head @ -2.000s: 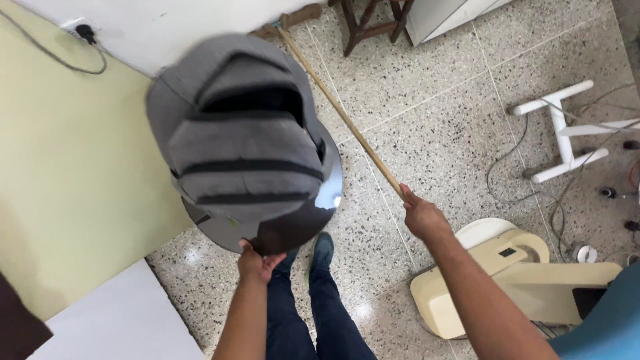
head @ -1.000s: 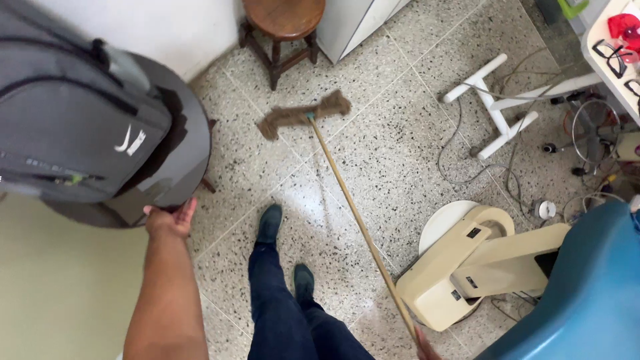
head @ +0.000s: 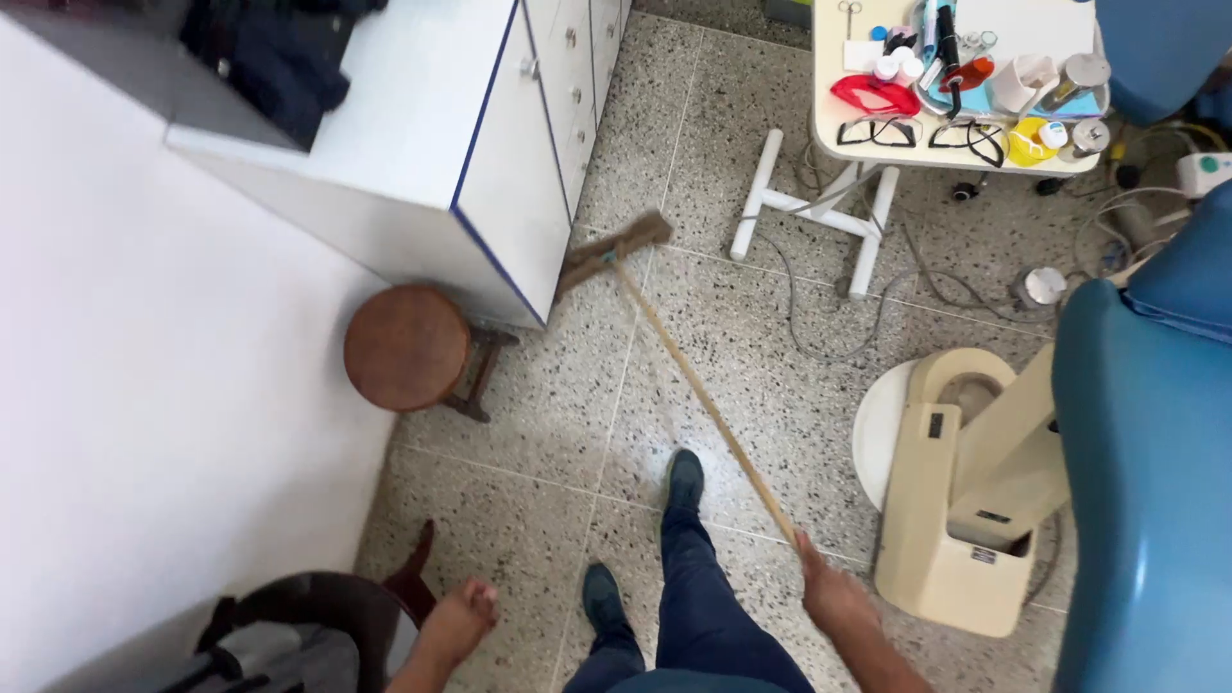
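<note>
My right hand [head: 835, 592], low right of centre, is closed around the end of a wooden pole [head: 707, 399]. At the pole's far end a brown cloth-wrapped mop head [head: 616, 252] lies on the speckled floor against the foot of the white cabinet. My left hand [head: 464, 616] is off the pole, fingers loosely curled, with nothing seen in it. It is beside a dark round seat [head: 318, 589] that bears a grey backpack [head: 284, 650], both partly cut off at the lower left.
A round wooden stool [head: 408, 348] stands by the wall and white cabinet [head: 520, 164]. At right are a wheeled instrument table [head: 962, 159] on white legs [head: 818, 212], loose cables [head: 857, 346], a beige chair base [head: 953, 520] and a blue padded chair [head: 1126, 481].
My left hand has come off the seat with the backpack. The mop head has moved from the open floor to the cabinet's foot. The view has shifted strongly toward the cabinet and instrument table.
</note>
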